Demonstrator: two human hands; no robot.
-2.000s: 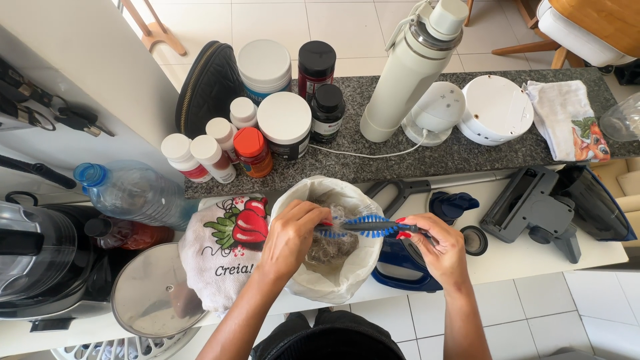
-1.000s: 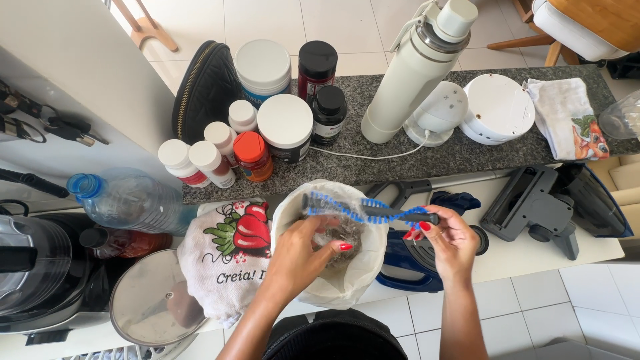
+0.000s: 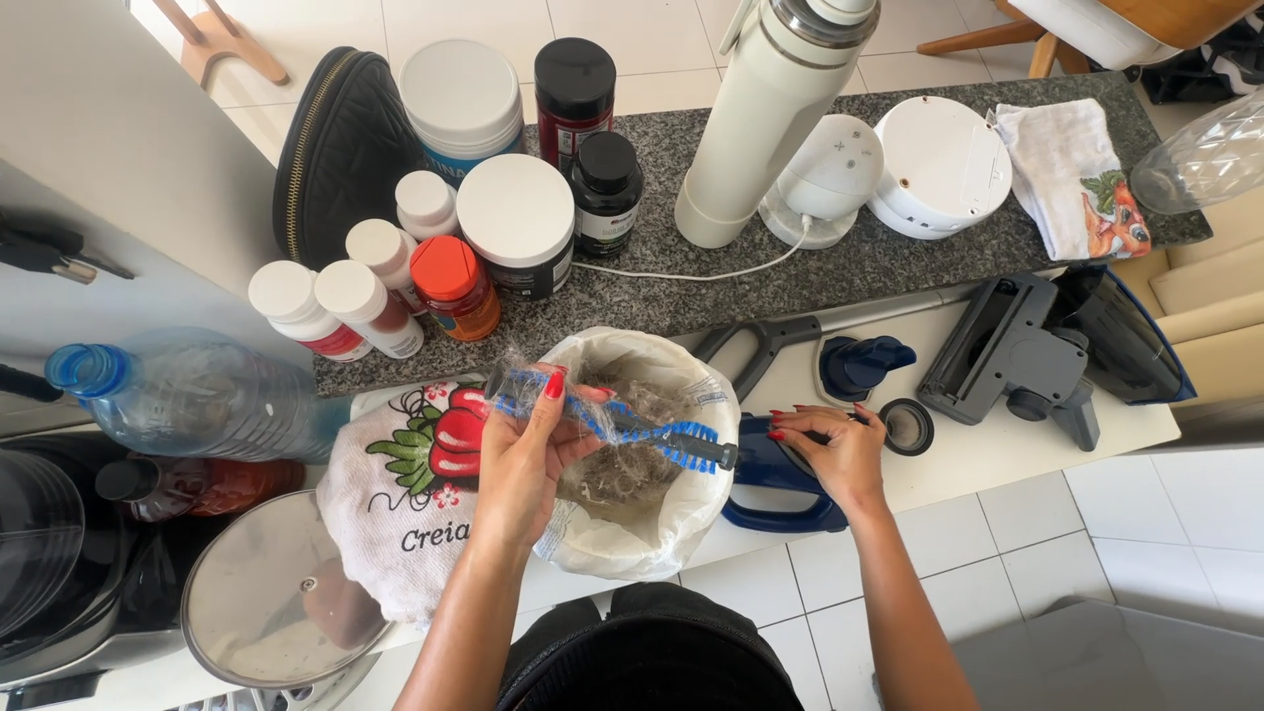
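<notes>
A vacuum brush roller (image 3: 632, 427) with blue bristles and a dark core lies across the top of a bin lined with a white bag (image 3: 647, 558). My left hand (image 3: 538, 439) grips the roller toward its left end, where hair and fluff cling to it. Inside the bin sits a heap of grey-brown hair and dust (image 3: 617, 484). To the right of the roller's free end is my right hand (image 3: 834, 449), above the blue vacuum body (image 3: 775, 494); its thumb and fingers are pinched around a thin dark thing, too small to name.
A vacuum floor head (image 3: 1012, 346), a dark blue part (image 3: 864, 365) and a round filter piece (image 3: 907, 427) lie at the right. Supplement jars (image 3: 518, 217) and an insulated bottle (image 3: 765, 118) stand on the granite shelf (image 3: 681, 296). A glass lid (image 3: 281, 592) is left.
My left hand has taken hold of the roller's left part. My right hand has let go of the roller's right end and moved away to the right.
</notes>
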